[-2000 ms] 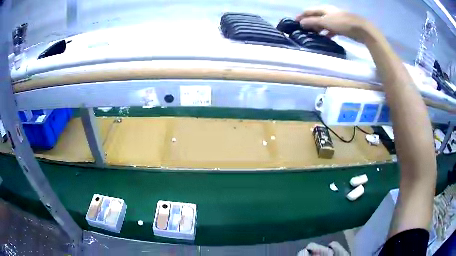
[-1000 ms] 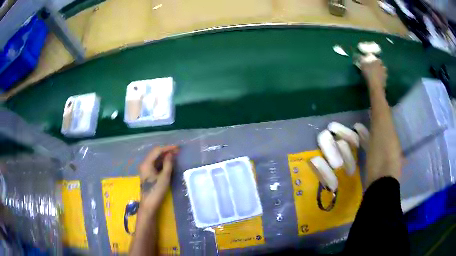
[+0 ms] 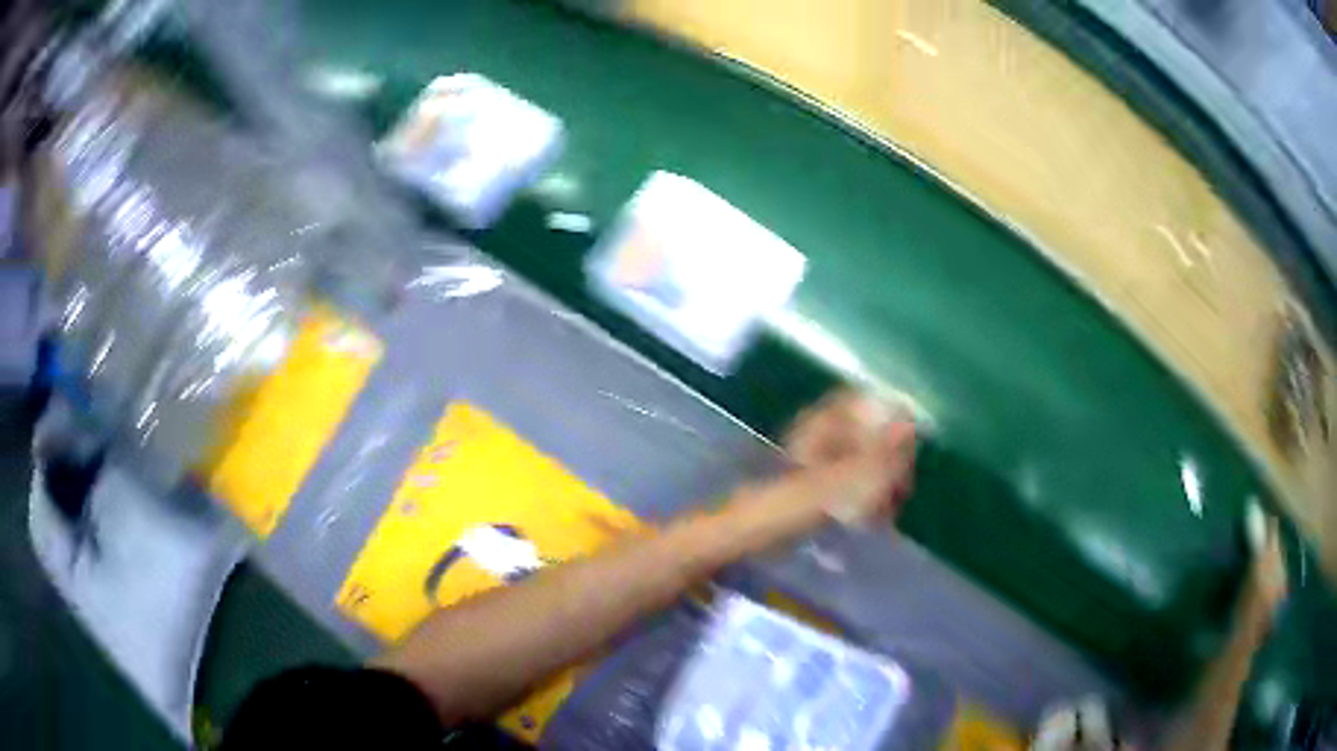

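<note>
The picture is blurred. My left hand [image 3: 862,452] is over the green belt's near edge, right of the nearer filled white tray [image 3: 697,272]; whether it holds anything is unclear. A pale streak lies between hand and tray. Another filled tray [image 3: 472,147] stands on the belt farther left. My right hand [image 3: 1261,580] is small at the right, over the belt, with a pale spot at its fingertips; its grip is unclear. An empty white tray [image 3: 792,682] lies on the covered bench at the bottom, partly cut off. Cream-white units [image 3: 1073,725] show at the bottom edge.
The bench has a grey-and-yellow carton cover [image 3: 477,514]. Shiny clear plastic trays [image 3: 183,294] are at the left. A tan ledge [image 3: 1026,162] runs beyond the belt. Small white bits [image 3: 569,223] lie on the belt. A pale stool or sack shape [image 3: 125,587] is at lower left.
The view has tilted and swung left. My left hand has moved from the bench to the belt, right of the filled trays. My right hand remains out over the belt at the right.
</note>
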